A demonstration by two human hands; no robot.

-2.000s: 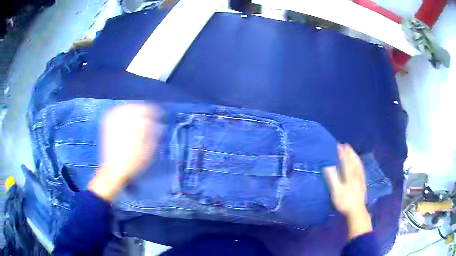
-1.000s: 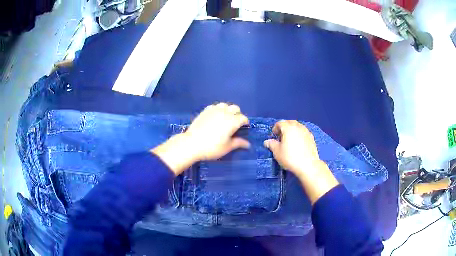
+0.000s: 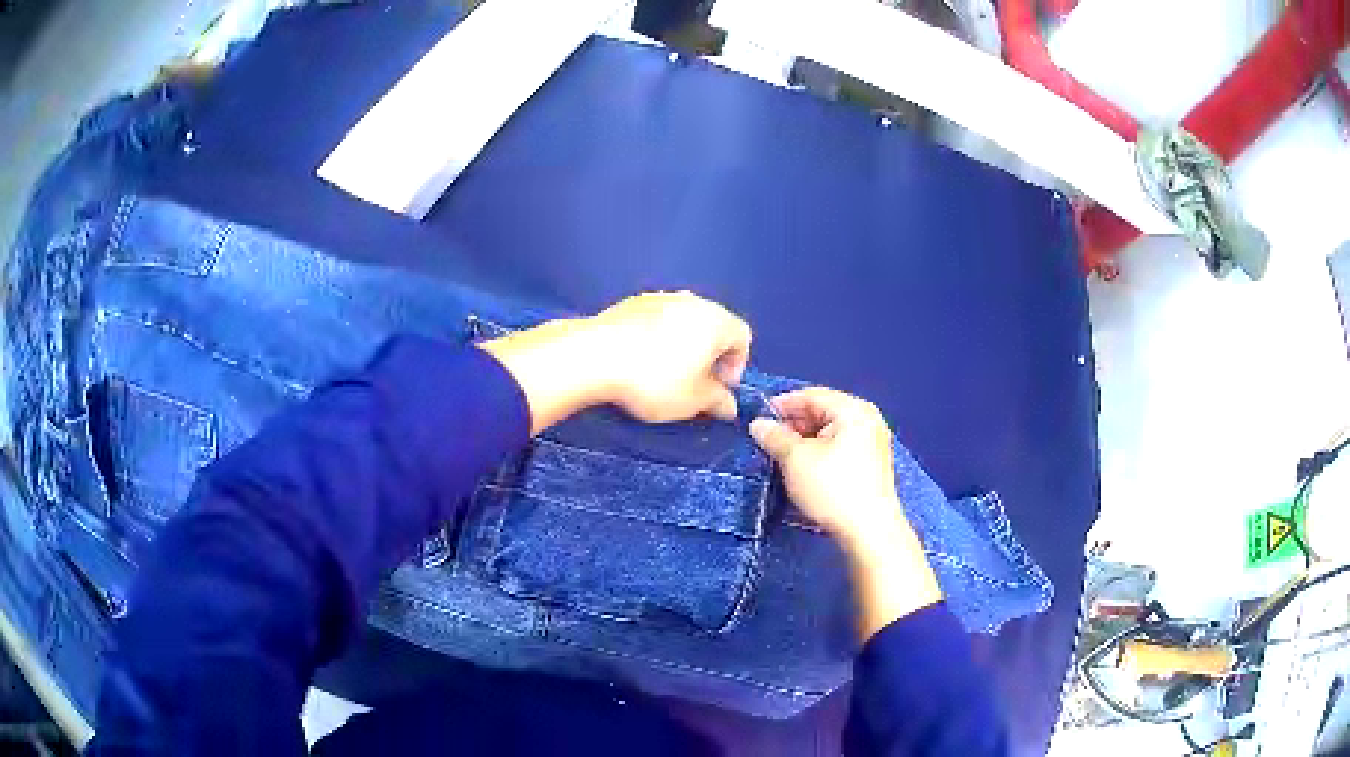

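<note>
Blue denim jeans (image 3: pixel 652 651) lie across the navy table cover (image 3: pixel 829 222), one leg pointing right to its hem (image 3: pixel 1022 569). A large stitched cargo pocket (image 3: pixel 622 533) is face up in front of me. My left hand (image 3: pixel 666 355) pinches the denim at the pocket's far right corner. My right hand (image 3: pixel 829 451) pinches the same edge just to the right, its fingertips close to the left ones. A small fold of denim shows between them. My left sleeve hides part of the upper leg.
A back pocket (image 3: pixel 160 444) and crumpled denim (image 3: pixel 45 296) are at the left. A white strip (image 3: pixel 474 104) lies on the far part of the table. The steam iron (image 3: pixel 1170 658) is parked at the lower right. Red pipes (image 3: pixel 1066 82) and a greyish cloth (image 3: pixel 1207 207) are at the upper right.
Both hands came from apart to the pocket's far edge, then closed together at its far right corner. The view has turned, so the jeans now slant down to the right.
</note>
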